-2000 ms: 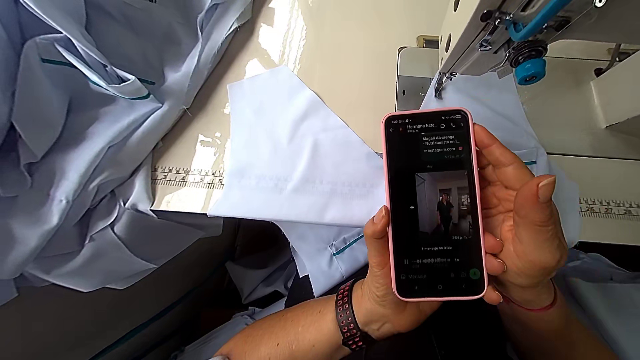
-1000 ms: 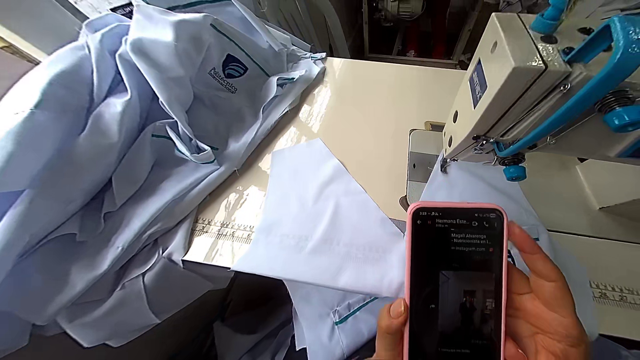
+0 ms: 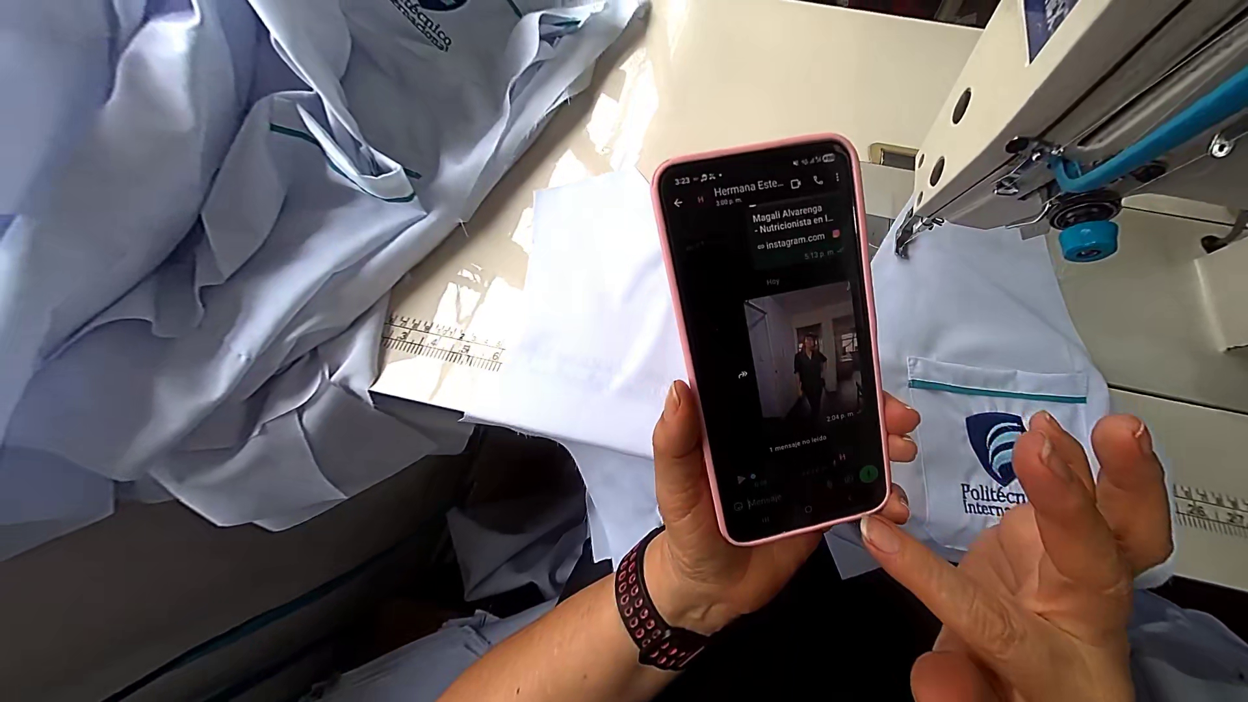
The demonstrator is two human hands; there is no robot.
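My left hand point(image 3: 717, 546), with a black perforated watch strap point(image 3: 643, 614) at its wrist, holds a smartphone point(image 3: 780, 341) in a pink case upright. The phone's screen is lit, dark, with a chat and a picture on it. My right hand point(image 3: 1038, 565) is at the phone's lower right corner, index fingertip beside the case edge, fingers apart and nothing held. Behind the phone lies a white fabric piece point(image 3: 585, 292). Another white piece with a teal-edged pocket and an embroidered emblem point(image 3: 985, 312) lies under the sewing machine's needle area.
An industrial sewing machine point(image 3: 1033, 127) with a blue tension knob point(image 3: 1088, 241) stands at the upper right. Light blue garments point(image 3: 322, 244) are heaped over the left of the cream table point(image 3: 780, 73). A printed measuring scale point(image 3: 444, 343) runs along the table's front edge.
My right hand was at the phone's right side two seconds ago; now it is apart from that side, with its index finger by the lower corner. The phone remains in my left hand.
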